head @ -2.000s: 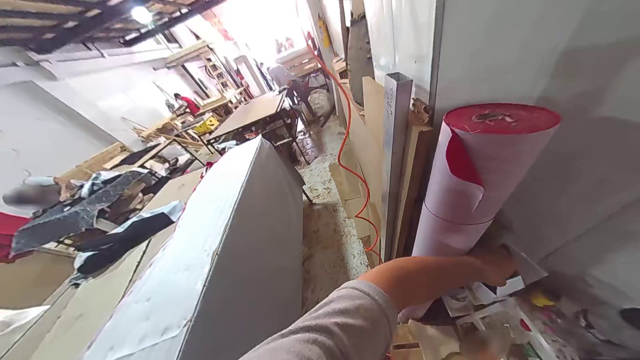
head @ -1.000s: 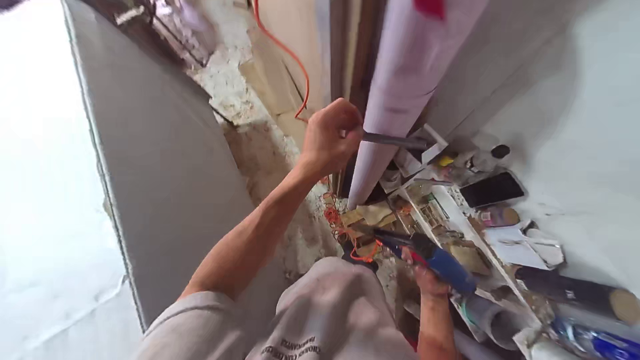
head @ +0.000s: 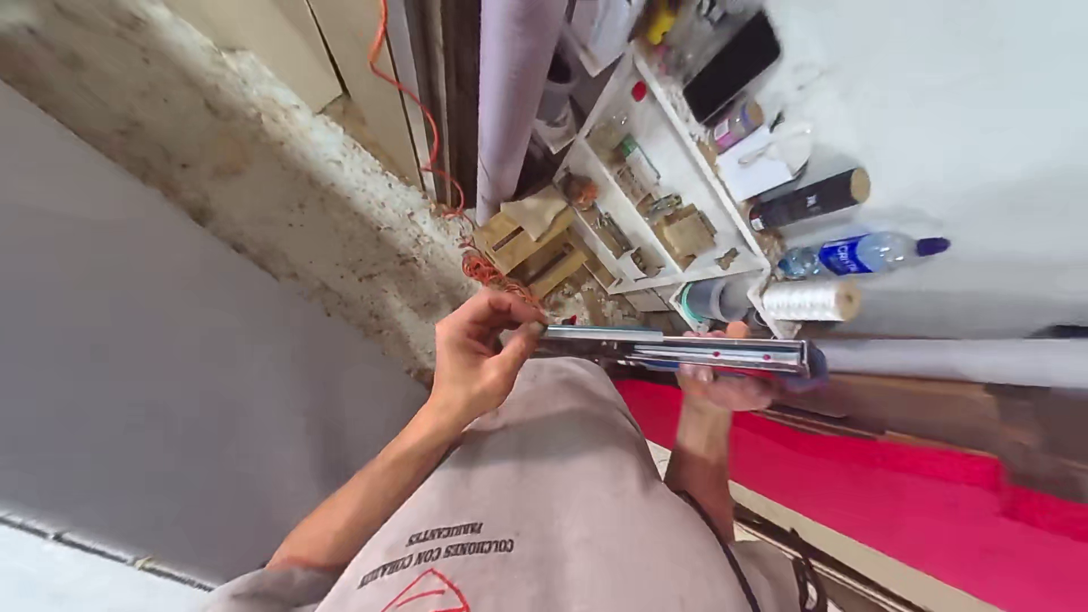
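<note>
My left hand [head: 489, 361] pinches the left end of a thin silvery strip [head: 603, 334], which looks like joined staples. The strip lies along the long metal magazine of a blue and red staple gun [head: 731, 355], in front of my torso. From beneath, my right hand [head: 722, 387] grips this tool, its fingers partly hidden behind the magazine. The gun's nose and trigger cannot be made out.
Beyond the hands stands a white compartment shelf [head: 735, 200] with small items. A phone [head: 733, 66], a plastic water bottle [head: 858, 253] and a thread spool [head: 812, 301] lie beside it. An orange hose [head: 435, 140] runs down to the floor; a large grey-covered block [head: 170, 340] is at left.
My left hand, which reached toward the shelf and then held the strip away from the gun, has brought it to the magazine. The gun is now level before my torso. The view has swung downward.
</note>
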